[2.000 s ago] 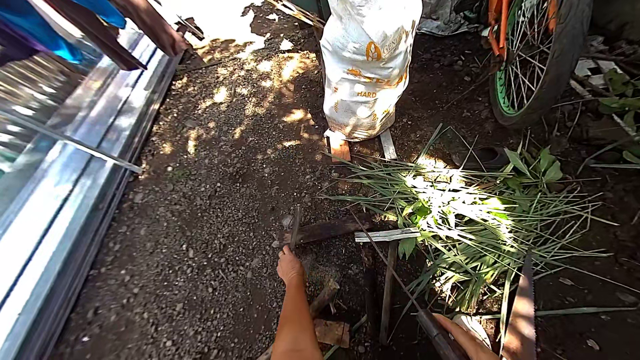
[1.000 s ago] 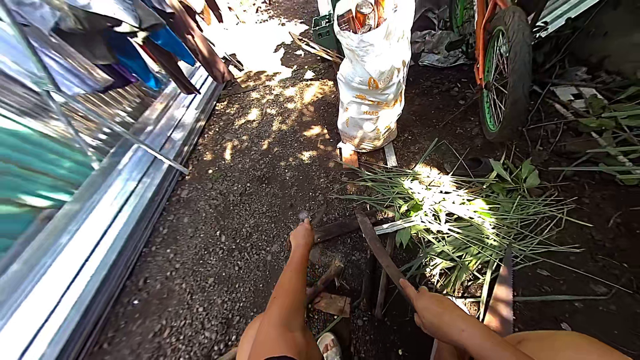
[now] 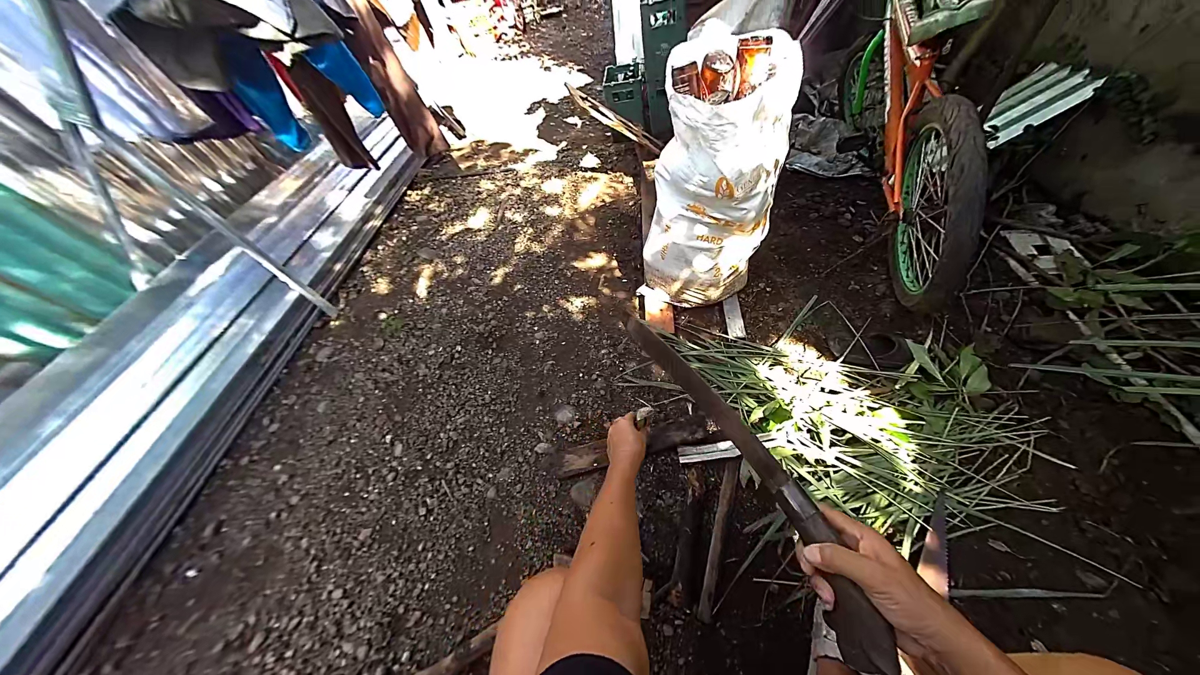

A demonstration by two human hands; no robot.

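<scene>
My right hand (image 3: 867, 572) is closed around the dark handle of a machete (image 3: 722, 412), whose long blade points up and to the left over the cut leaves. My left hand (image 3: 626, 439) is stretched forward, closed on the end of a small stick (image 3: 642, 416), of which only the tip shows. Just beneath that hand lies a dark piece of wood (image 3: 670, 437) on the ground. A pale strip of wood (image 3: 717, 451) rests by it, next to a pile of long green leaves (image 3: 844, 412). A saw blade (image 3: 936, 548) stands right of my right hand.
A white sack of brown bottles (image 3: 717, 187) stands ahead on wood pieces. A bicycle wheel (image 3: 933, 206) is to its right, green crates (image 3: 647, 84) behind. Stacked metal sheets (image 3: 187, 347) run along the left, below hanging clothes (image 3: 253, 75). Sticks (image 3: 719, 539) lie near my knees.
The machete has swung about; its blade now reaches farther over the leaf pile and shows at full length. My left hand stays stretched out near the dark wood. The view has tilted up.
</scene>
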